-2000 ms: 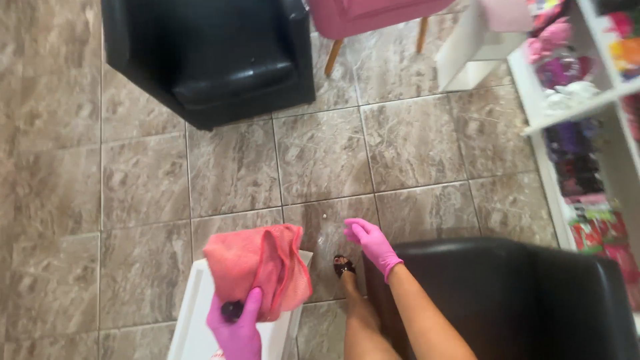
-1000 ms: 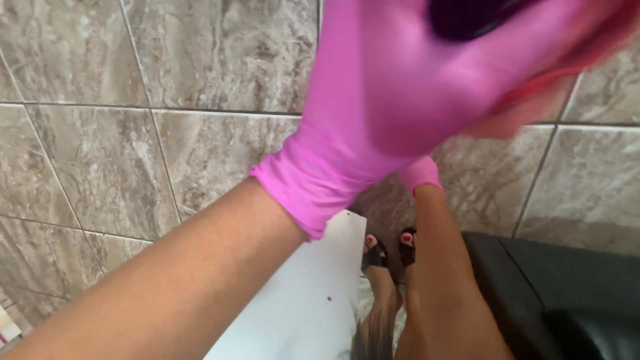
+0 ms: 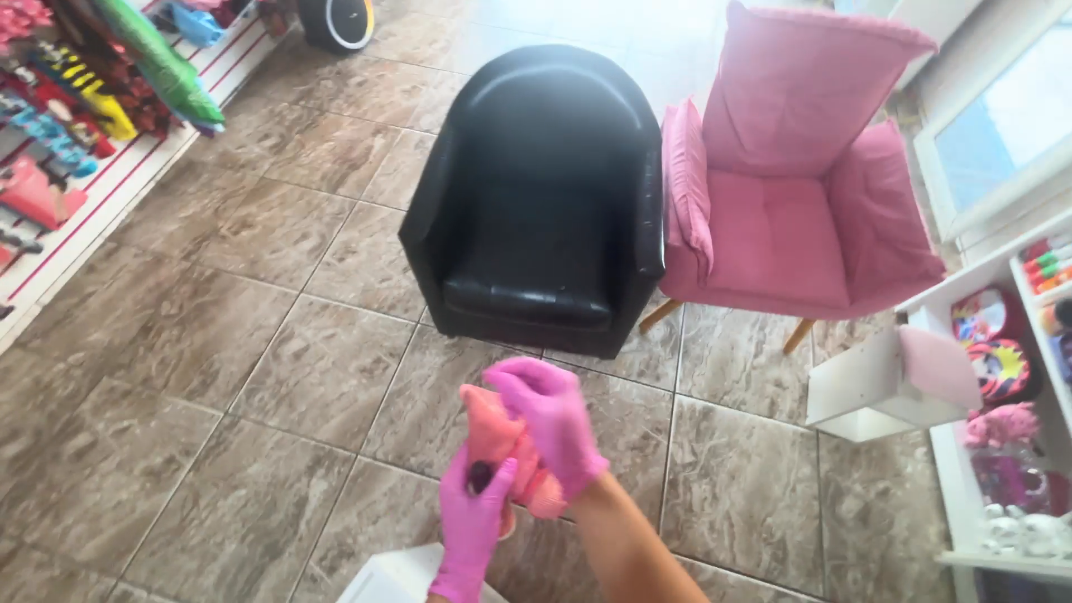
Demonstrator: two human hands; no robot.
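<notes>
My left hand [image 3: 473, 511], in a pink glove, grips a coral cloth [image 3: 494, 423] together with a small dark round-ended object [image 3: 481, 476] that shows between thumb and fingers. From the right, my right hand [image 3: 553, 419], gloved in pink too, lies against the same cloth with its fingers curled at the upper part; whether they pinch it is hard to tell. Both hands are in front of a black leather tub armchair [image 3: 536, 184], low in the view. The rest of the dark object is hidden by the glove and cloth.
A pink upholstered armchair [image 3: 779, 226] stands right of the black one. Further right are a small white stool with a pink top [image 3: 879, 385] and white shelves [image 3: 946, 469] of goods. A white piece of furniture [image 3: 394, 578] is at the bottom. Slatted wall displays [image 3: 126, 176] are upper left.
My right hand was apart from the cloth two seconds ago and is now at it. The cloth and dark object are still in my left hand. The view has swung up to the chairs.
</notes>
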